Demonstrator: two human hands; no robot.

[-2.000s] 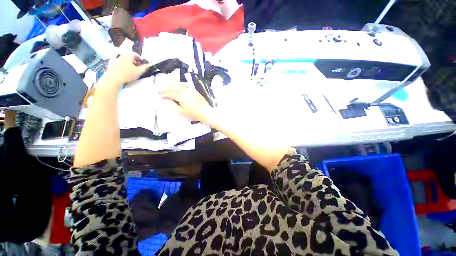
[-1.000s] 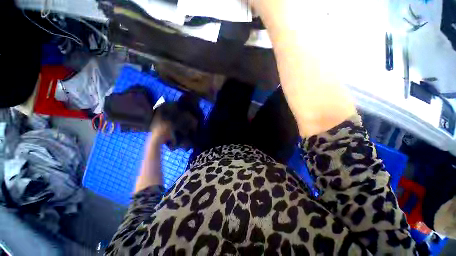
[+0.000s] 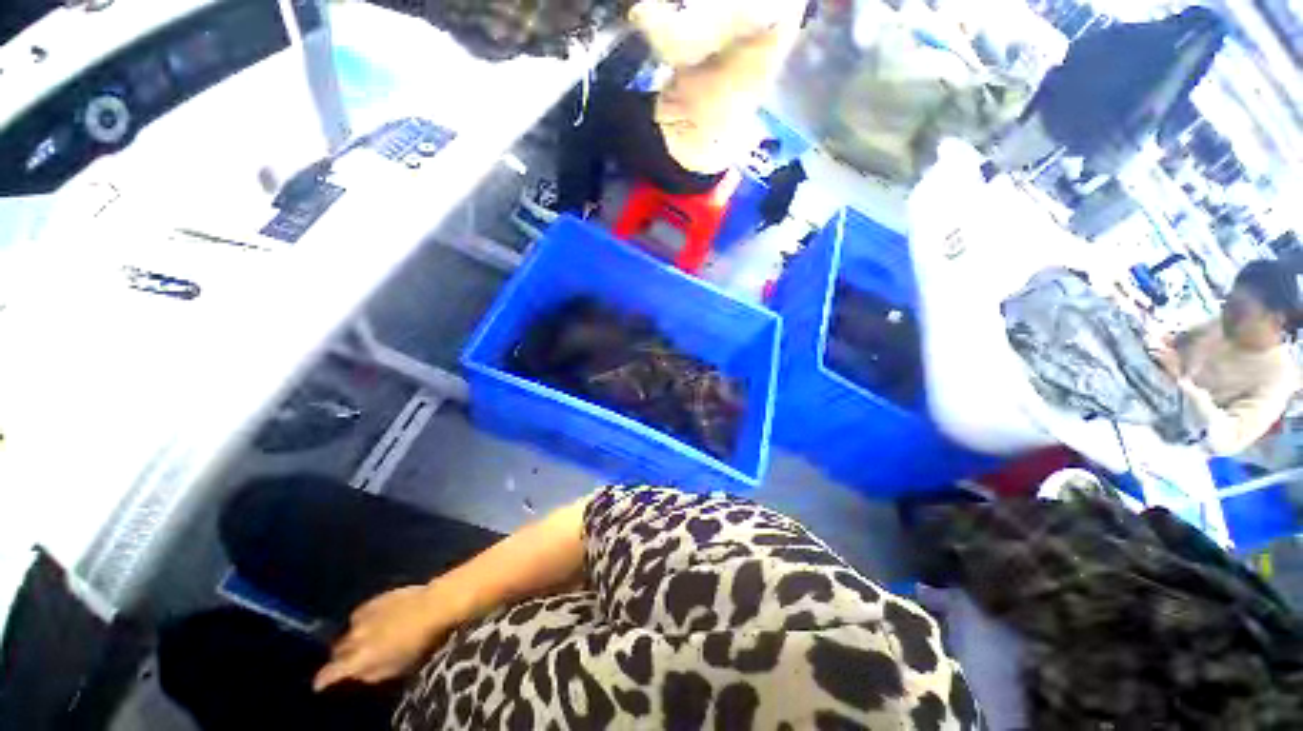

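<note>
My right hand [image 3: 379, 636] is low at the left, on or just over my dark-trousered legs. Its fingers point down and left; whether it holds anything dark is not clear. My left hand is out of the picture. In front of me stands a deep blue bin [image 3: 622, 456] with dark patterned cloth [image 3: 657, 389] inside. Part of the white sewing machine [image 3: 107, 117] with its black panel shows at the upper left. Small snips [image 3: 165, 281] lie on the glaring white machine table [image 3: 215, 336].
A second blue bin [image 3: 807, 379] holding dark cloth stands behind. A red stool [image 3: 669, 222] is near a person at the top. Dark cloth [image 3: 1129, 614] heaps at the lower right. Another person [image 3: 1240, 374] sits at the far right with grey cloth [image 3: 1093, 343].
The view has swung right to the blue bins. My right hand has come off the table down to my legs. My left hand, last over the blue crate with dark pieces, has left the picture.
</note>
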